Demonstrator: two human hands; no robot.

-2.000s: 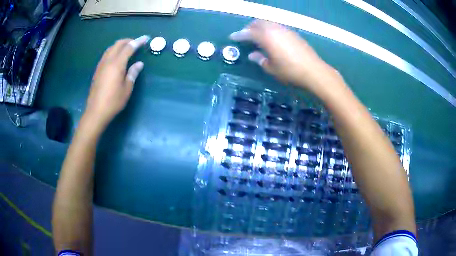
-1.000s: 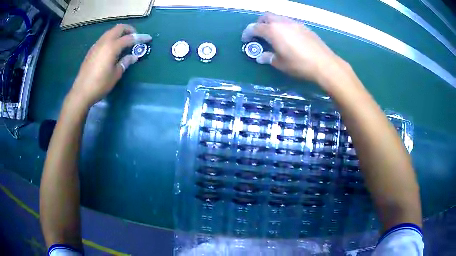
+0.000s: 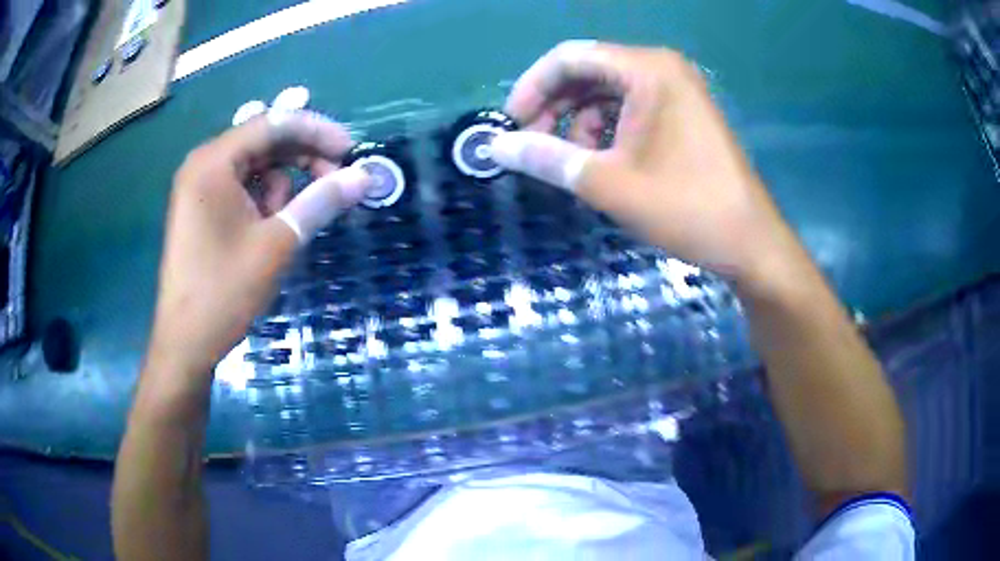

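My left hand, with whitish finger cots, pinches a round speaker unit between thumb and fingers. My right hand pinches another speaker unit, black-rimmed with a silver ring. Both discs are held side by side, apart, faces toward me, above the far part of the clear blister tray. The tray holds rows of dark units and is blurred. Two loose units lie on the green bench, just beyond my left hand, pale faces up.
A cardboard sheet with dark-rimmed discs lies at the far left. A black lump sits near the left bench edge. A white strip crosses the far bench. The tray's near side overhangs the bench edge by my clothing.
Both hands have lifted the two outer units off the bench and brought them over the tray, closer together. The view has turned, and more of the cardboard shows.
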